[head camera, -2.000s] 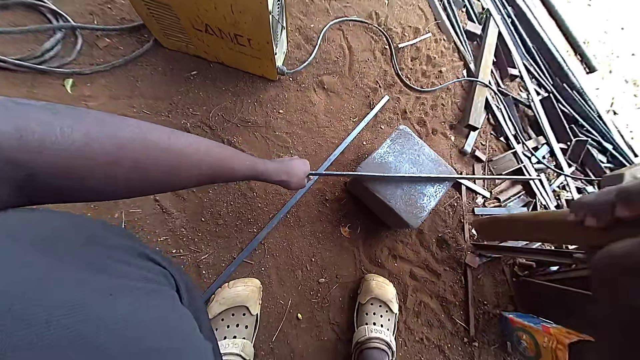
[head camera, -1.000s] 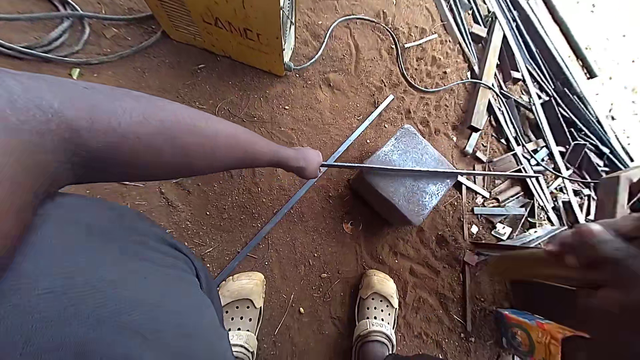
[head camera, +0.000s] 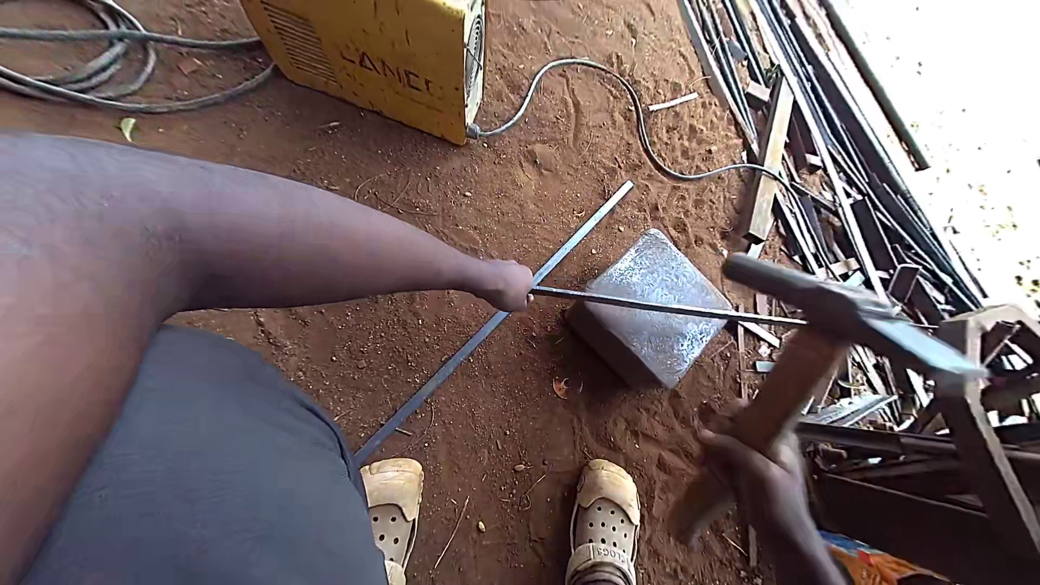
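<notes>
My left hand (head camera: 510, 286) is closed around a thin metal rod (head camera: 650, 305), which runs rightward across the top of a square metal block (head camera: 662, 280) on the ground. Beneath that hand a flat metal bar (head camera: 447, 372) lies diagonally on the soil. My right hand (head camera: 751, 463) grips the wooden handle of a hammer (head camera: 845, 313), its metal head raised at the right, in front of the rod's far part. The hammer and hand are somewhat blurred. The rod's near end is hidden in my left fist.
A yellow welding machine (head camera: 370, 61) stands at the top, with a grey cable (head camera: 650, 154) running right and coiled cable (head camera: 118, 69) at upper left. Metal scrap and long bars (head camera: 861, 179) are heaped along the right. My clogs (head camera: 605, 496) stand below the block.
My right hand, at the right edge earlier, has moved left, and the hammer's head now shows plainly. My left hand still holds the rod over the block.
</notes>
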